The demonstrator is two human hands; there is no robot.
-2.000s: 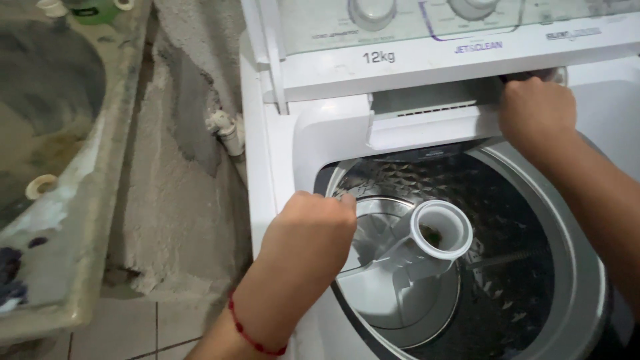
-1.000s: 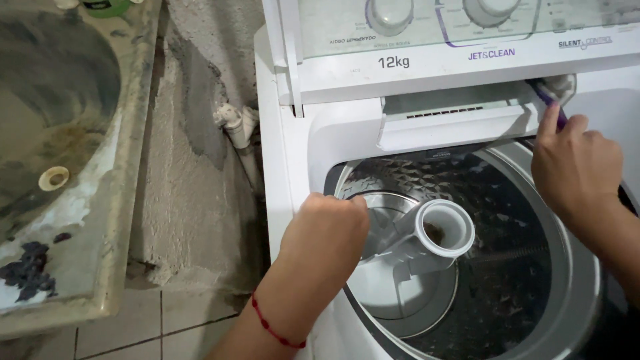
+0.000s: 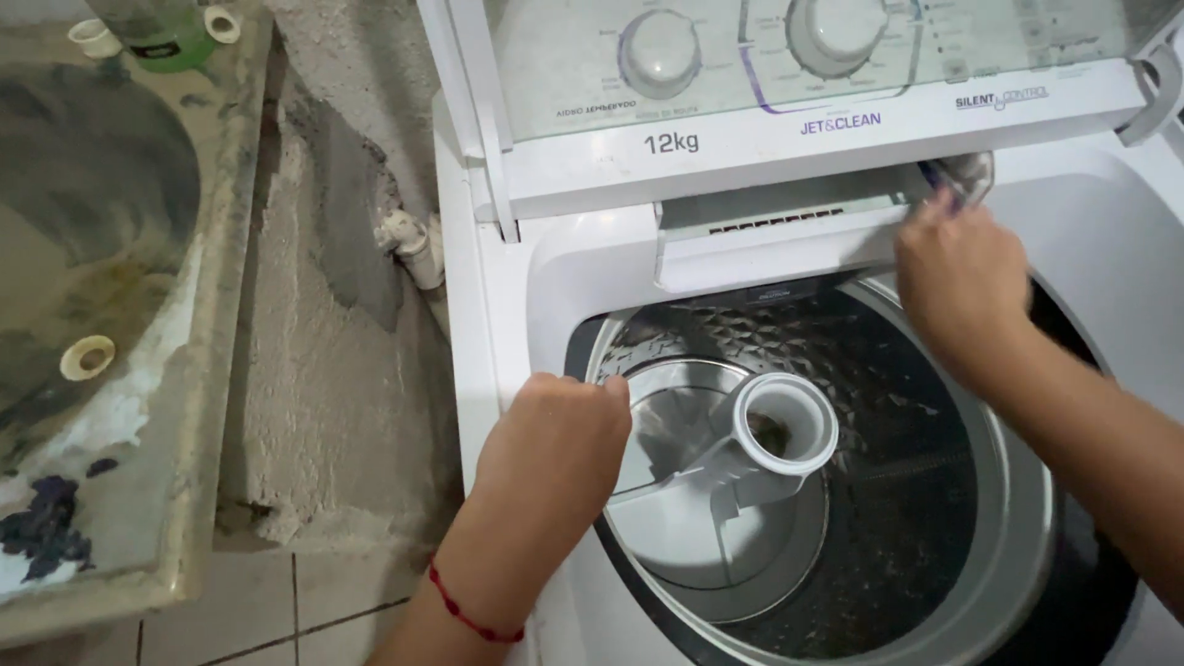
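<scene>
A white top-load washing machine (image 3: 592, 227) stands with its lid raised. My right hand (image 3: 962, 277) grips a brush (image 3: 962, 176) with a purple part and a pale head, at the right end of the dispenser recess (image 3: 786, 217); the hand is slightly blurred. My left hand (image 3: 555, 444), with a red cord bracelet (image 3: 462, 615) at the wrist, is curled at the left rim of the tub opening; whether its fingers hold anything is hidden. Between the hands, inside the metal drum (image 3: 906, 499), rises the white agitator (image 3: 786, 425) with an open round top and dark matter inside.
At the left is a stained stone sink (image 3: 199, 444) with a pale drain ring (image 3: 88, 357), dark wet clumps (image 3: 46, 527) and a bottle of green liquid (image 3: 162, 37). A rough cement block (image 3: 342, 416) and a white pipe elbow (image 3: 412, 245) lie between sink and washer.
My right hand has stayed near the right end of the dispenser recess, shifting slightly, and the brush shows there in the later frames. My left hand remains at the tub rim.
</scene>
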